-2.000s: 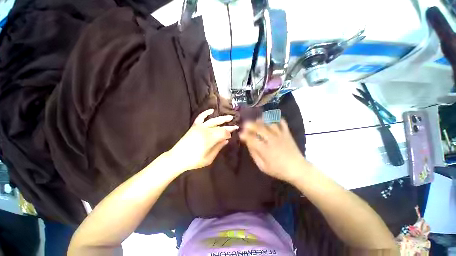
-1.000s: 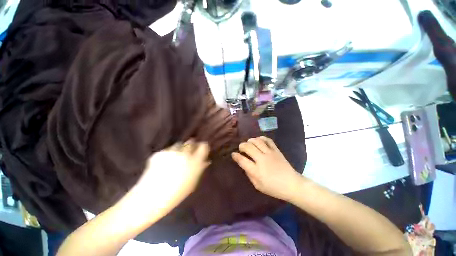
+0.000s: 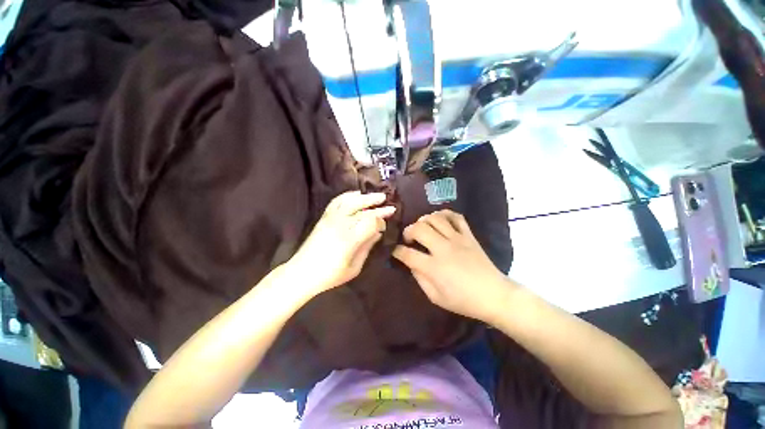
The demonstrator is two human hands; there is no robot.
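Note:
The gathered dark brown fabric panel [image 3: 193,184] lies in a large heap left of the needle. The smoother brown fabric piece [image 3: 482,188] lies right of the presser foot [image 3: 386,163] and runs toward my lap. My left hand [image 3: 348,230] is just in front of the foot, its fingertips pinching the gathered fabric at the seam edge. My right hand [image 3: 440,251] is bent over the seam a little lower and to the right, thumb and fingertips closed on the fabric edge. The grey ribbed block [image 3: 441,190] sits right of the foot, above my right hand.
The white sewing machine [image 3: 537,80] with a blue stripe spans the top. Its tension dial [image 3: 501,105] is right of the chrome guard [image 3: 419,75]. Teal and black snips [image 3: 642,201] lie open on the white table [image 3: 562,268]. A purple phone [image 3: 703,239] lies at the right edge.
My left hand has moved up and right to the seam by the foot, flattening out of blur onto the gathers. My right hand stays near the same place. The view has shifted slightly.

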